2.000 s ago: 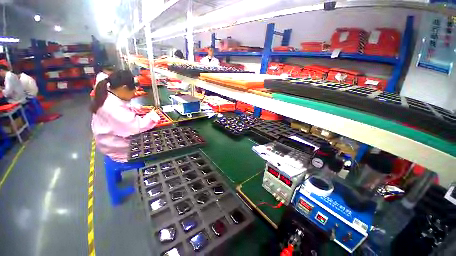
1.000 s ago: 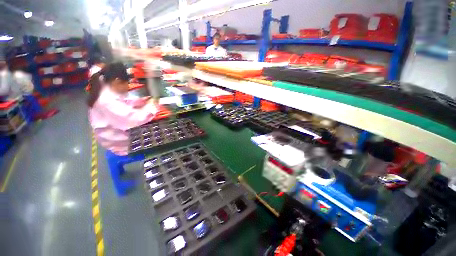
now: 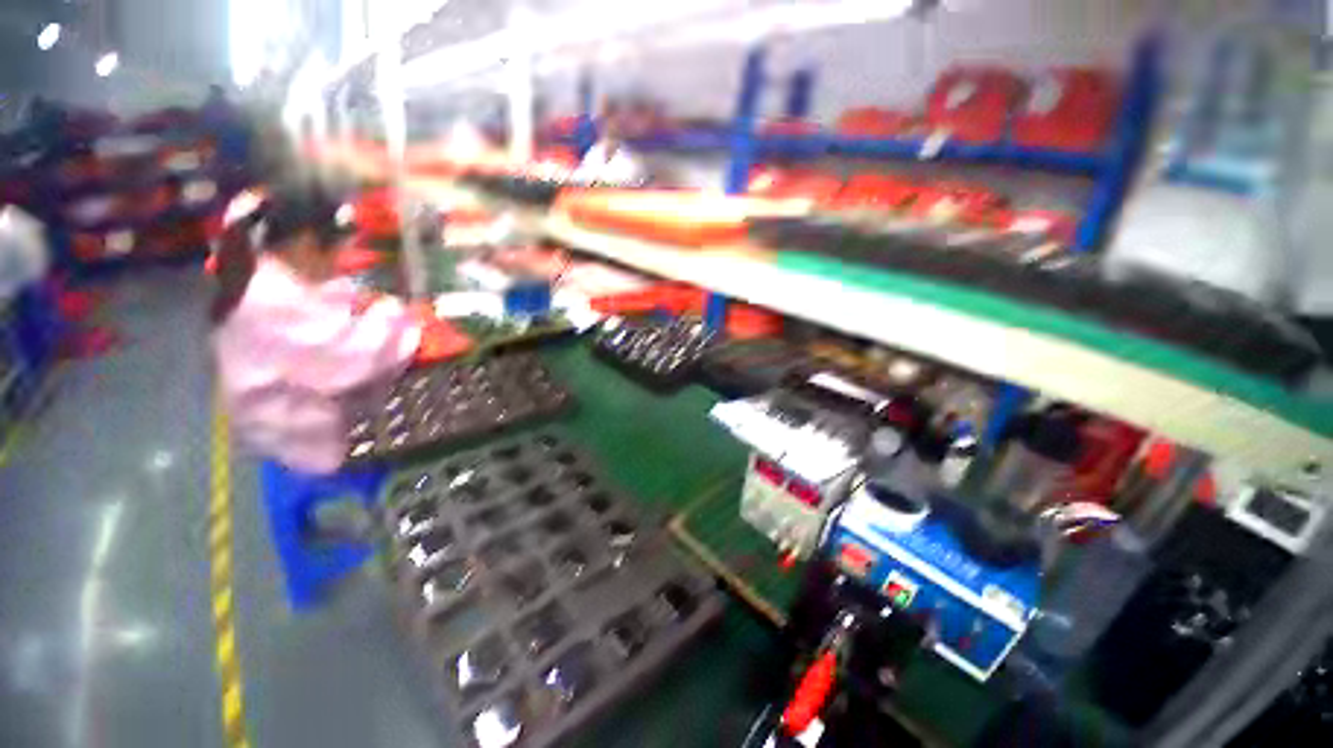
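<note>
Neither of my hands is in the picture. The frame is blurred. A large dark foam tray lies nearest on the left of the bench, with glossy black watch units in its square pockets; some pockets look unfilled. A red toggle clamp handle stands tilted at the bottom edge, on a black clamp fixture that is cut off by the frame. A blue dispenser box with red digits stands behind it. A grey-white power supply with red readouts stands left of the blue box.
A second tray lies beyond the first, beside a person in pink on a blue stool. A shelf edge crosses above the bench. A black parts bin is at right. The grey floor has a yellow line.
The view has shifted, so the bench things sit further left, and more of the red handle and the right side shows. The person in pink has turned or leaned slightly.
</note>
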